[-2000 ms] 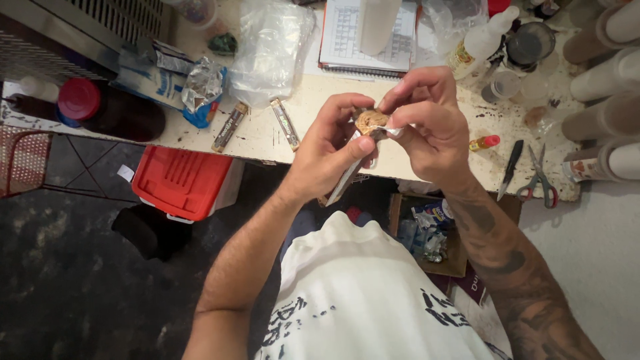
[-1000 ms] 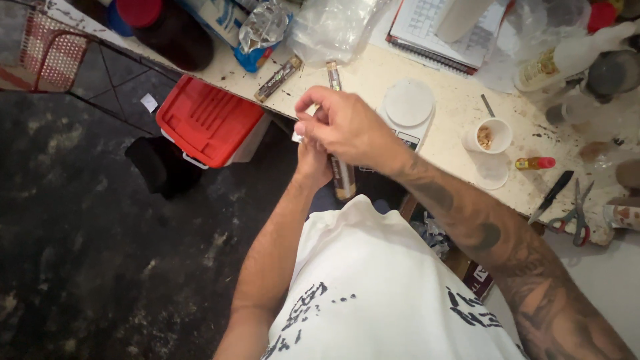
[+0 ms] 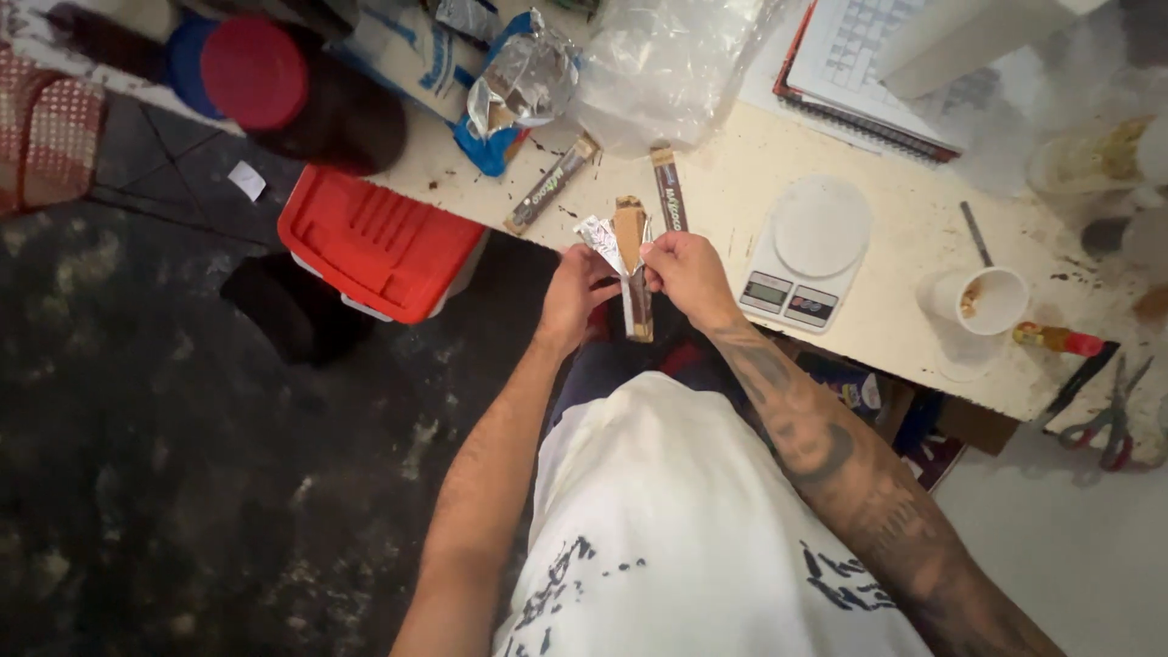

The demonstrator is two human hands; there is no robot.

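Observation:
Between my hands, past the table's front edge, is a wafer bar [image 3: 630, 233] in a torn brown wrapper, its upper end bare and foil peeled to the sides. My left hand [image 3: 578, 292] pinches the wrapper and foil on the left. My right hand [image 3: 686, 272] grips the wrapper's right side with thumb and fingertips. Two wrapped bars lie on the table beyond: one slanted [image 3: 551, 184] to the left, one [image 3: 669, 190] just behind my right hand. Right of that hand sits a white digital kitchen scale [image 3: 821, 228] with a bare round platform.
A white cup [image 3: 993, 301] with crumbly pieces, a small red-capped bottle [image 3: 1058, 338], a knife [image 3: 1079, 385] and scissors [image 3: 1115, 420] are at right. Behind lie a clear plastic bag [image 3: 671, 68], a spiral notebook [image 3: 876, 100] and a foil-lined packet [image 3: 525, 87]. A red-lidded bin [image 3: 383, 237] stands below left.
My hands have drawn apart from their overlapping position, and the bar's opened upper end now shows. The scale and cup, hidden two seconds ago, are in sight. The view has shifted.

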